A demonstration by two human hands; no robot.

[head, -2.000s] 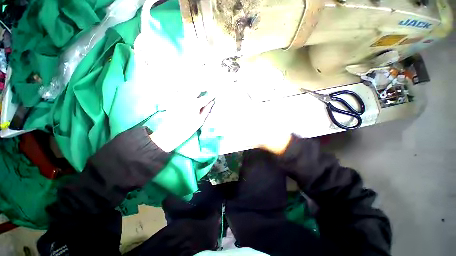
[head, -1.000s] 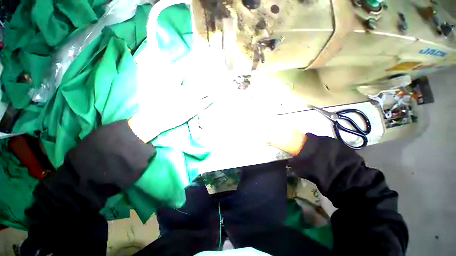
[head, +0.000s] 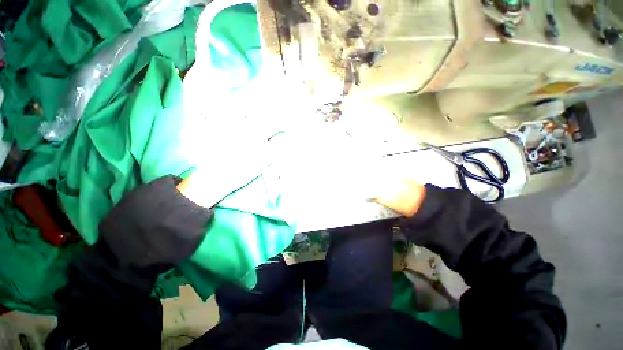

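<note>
A green cloth garment piece [head: 239, 239] lies over the left part of the white machine table and hangs over its front edge. It looks white under the lamp. My left hand [head: 229, 174] lies flat on the cloth, left of the needle area [head: 330, 111]; its fingers are lost in glare. My right hand [head: 396, 193] is at the table's front edge, right of the cloth; its fingertips are washed out, and whether it holds anything cannot be seen. The cream sewing machine [head: 403, 48] stands above the hands.
Black-handled scissors [head: 482, 174] lie right of my right hand. An open tray of small parts [head: 545, 145] is at the machine's right end. Crumpled green cloth [head: 61, 41] and a clear plastic bag [head: 89, 82] are at the left. A dark red chair part [head: 42, 215] is at lower left.
Against two seconds ago, the machine and scissors sit differently in view as the camera shifted. My left hand and the cloth's front corner have shifted slightly. My right hand stays near the front edge.
</note>
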